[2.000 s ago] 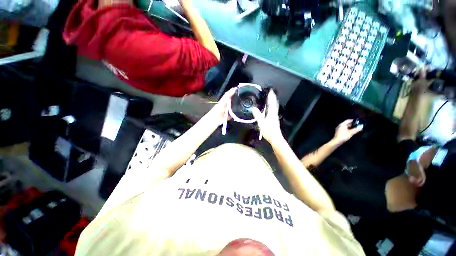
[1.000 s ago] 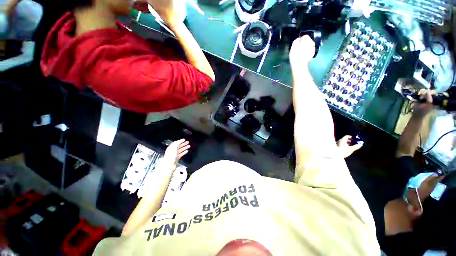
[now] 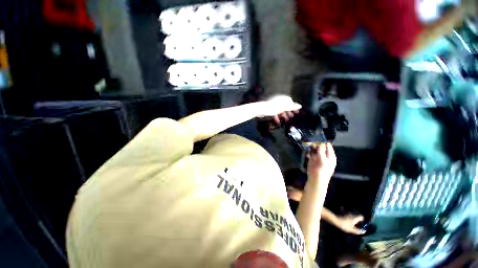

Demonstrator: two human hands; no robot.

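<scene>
My left hand (image 3: pixel 280 107) is above the dark area in front of my body, its fingers curled at the upper left side of a black part (image 3: pixel 308 124). My right hand (image 3: pixel 321 158) is below it, with thumb and fingertips at the part's lower edge. A small silvery-white piece (image 3: pixel 295 134) shows on the part between the hands. The view is blurred, and the part's outline merges with the dark things behind it.
A black bin (image 3: pixel 350 76) with loose black parts is just beyond my hands. White round-holed housings (image 3: pixel 204 47) stand in rows at upper left. The green bench (image 3: pixel 414 128) holds a parts tray (image 3: pixel 416 191). A red sleeve (image 3: pixel 356 21) and another person's hand (image 3: pixel 350 223) are nearby.
The view has swung towards the left, so the bench now lies at the right. My right hand has come back from the bench, and both hands have come together at the black part.
</scene>
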